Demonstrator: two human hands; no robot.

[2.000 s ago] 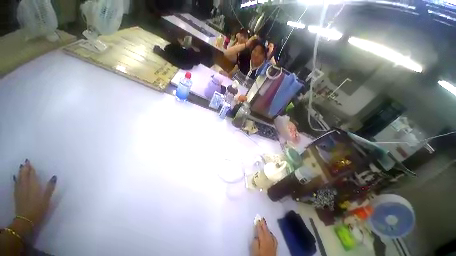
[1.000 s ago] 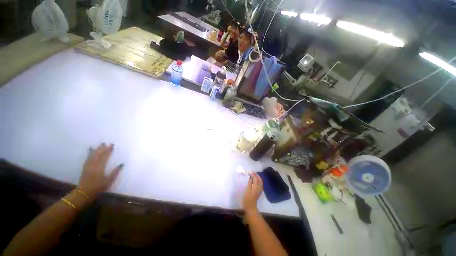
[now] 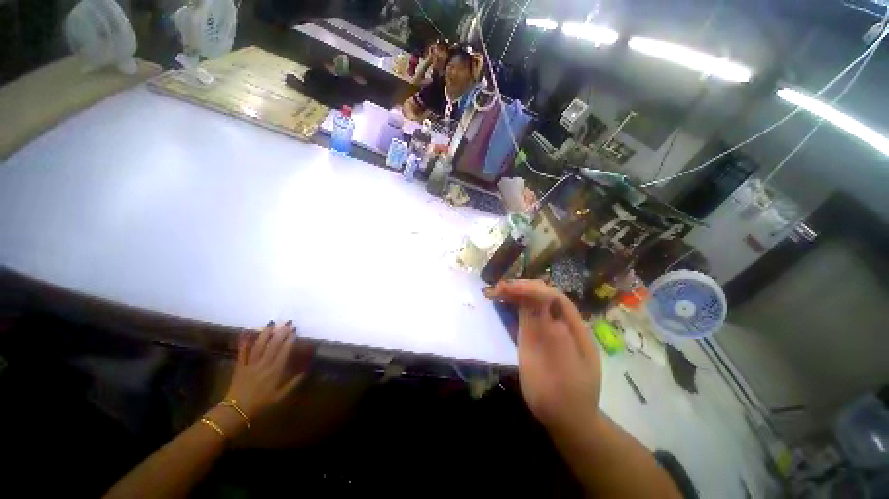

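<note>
The broad white worktable (image 3: 244, 224) glares in front of me, with a dark front edge. My left hand (image 3: 265, 363) lies flat at that edge, fingers apart, with gold bangles on the wrist. My right hand (image 3: 554, 341) is raised at the table's right corner, palm partly showing, fingers bent to the left. Whether it pinches something small cannot be told. A dark blue cloth (image 3: 506, 314) lies mostly hidden behind it. A tiny mark or scrap (image 3: 469, 305) is on the white surface nearby.
A dark flask (image 3: 503, 259) stands near the right edge. A blue bottle (image 3: 341, 132) and small bottles (image 3: 398, 153) line the far edge. On the right side table are a desk fan (image 3: 686, 306), a green packet (image 3: 608, 336) and a thin dark tool (image 3: 636, 388). A person (image 3: 454, 86) sits beyond.
My left hand has moved right and back to the front edge. My right hand has lifted off the table and now covers most of the blue cloth. The view has shifted.
</note>
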